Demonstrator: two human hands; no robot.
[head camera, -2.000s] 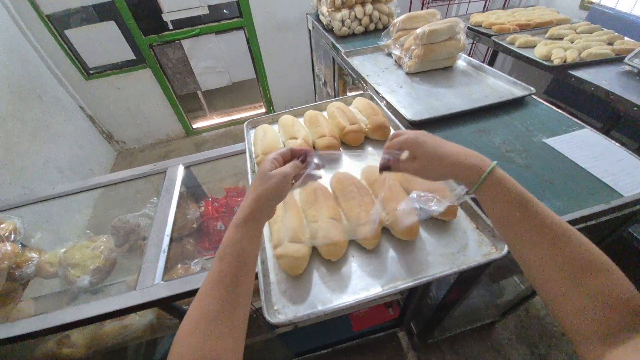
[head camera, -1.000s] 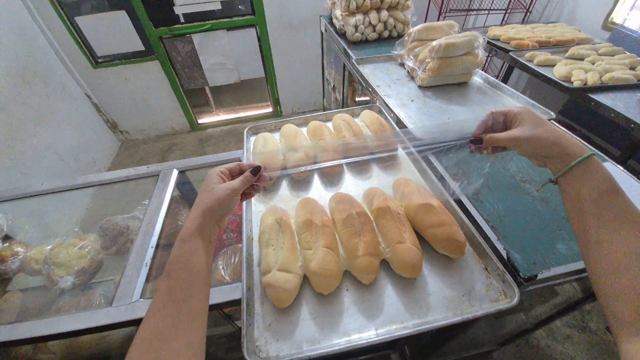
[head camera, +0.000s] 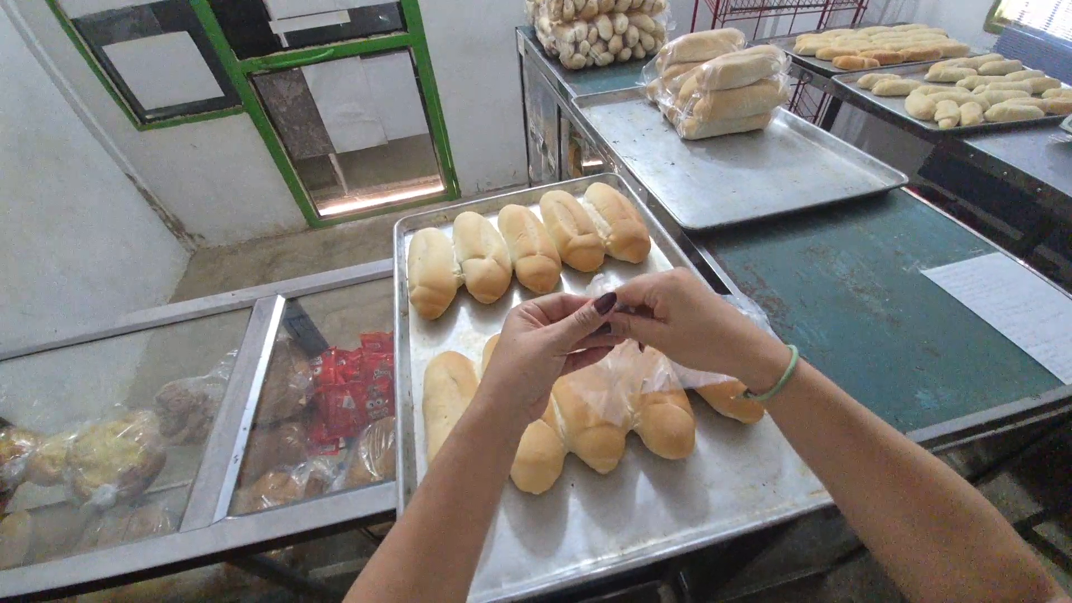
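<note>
My left hand (head camera: 548, 347) and my right hand (head camera: 682, 322) meet above the middle of a metal baking tray (head camera: 578, 544). Between their fingertips they pinch a clear plastic bag (head camera: 615, 381), which hangs over the front row of bread. Several long bread rolls (head camera: 595, 427) lie in that row, partly hidden by the bag and my hands. Behind my hands a back row of bread rolls (head camera: 528, 249) rests on the same tray. A green band circles my right wrist.
Bagged rolls (head camera: 729, 88) sit on a second metal tray (head camera: 796, 159) at the back right. A written sheet (head camera: 1005, 310) lies on the green tabletop (head camera: 863, 293). At left stands a glass display case (head camera: 243, 402) with bagged bread. More bread trays (head camera: 980, 96) are farther right.
A second ago my hands were wide apart with the plastic stretched between them over the tray. Now they are together, and the plastic is gathered at their fingers.
</note>
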